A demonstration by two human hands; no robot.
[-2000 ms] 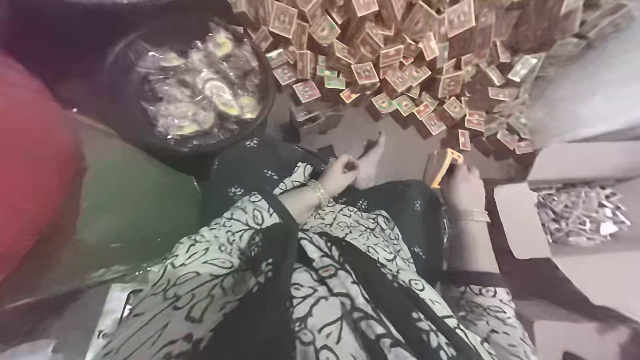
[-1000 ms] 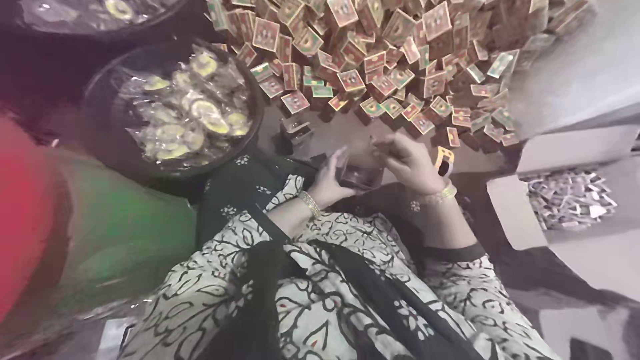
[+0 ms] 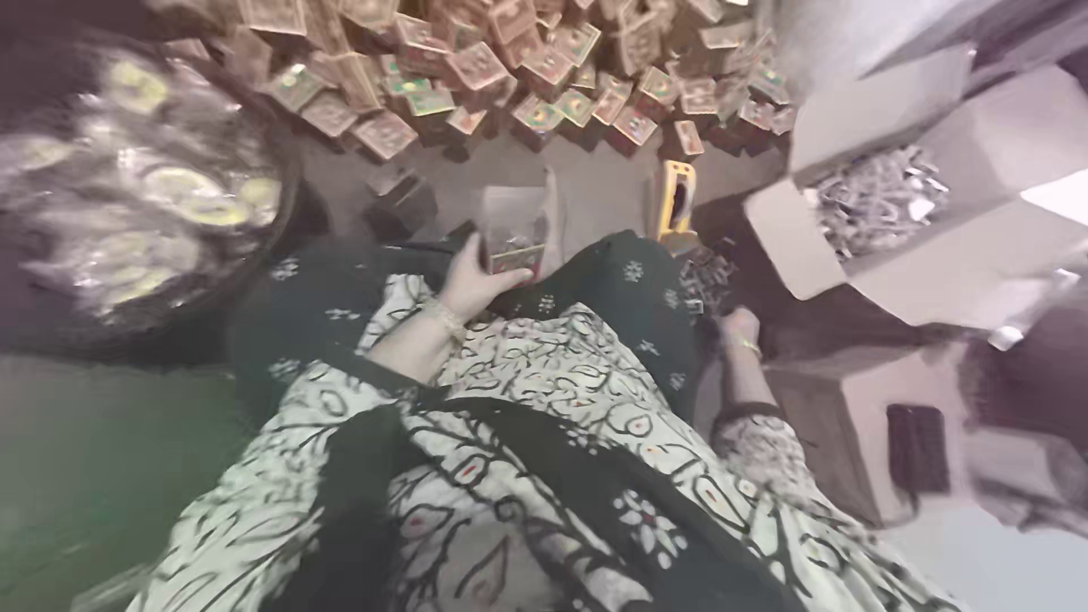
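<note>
My left hand point(image 3: 480, 285) holds a small open box point(image 3: 515, 225) over my lap, its raised flap pale and its lower edge printed. My right hand point(image 3: 741, 330) is low beside my right knee, just below a loose heap of small pieces point(image 3: 707, 276) on the floor; whether it holds anything is hidden by blur. A yellow-framed tool or holder point(image 3: 677, 200) stands on the floor beyond that heap. Ahead lies a large pile of small printed boxes point(image 3: 476, 66).
At the left is a round dark tub point(image 3: 293, 183) of clear-wrapped packets with yellow parts. An open cardboard carton point(image 3: 790, 242) of small pieces sits at the right. Another carton point(image 3: 867, 425) and a dark phone-like object point(image 3: 918, 448) are at the lower right. A small dark box point(image 3: 404, 204) stands near my left knee.
My right hand has moved away from the box at my left hand, down to the right beside my knee. My left hand still holds the box. The view has shifted.
</note>
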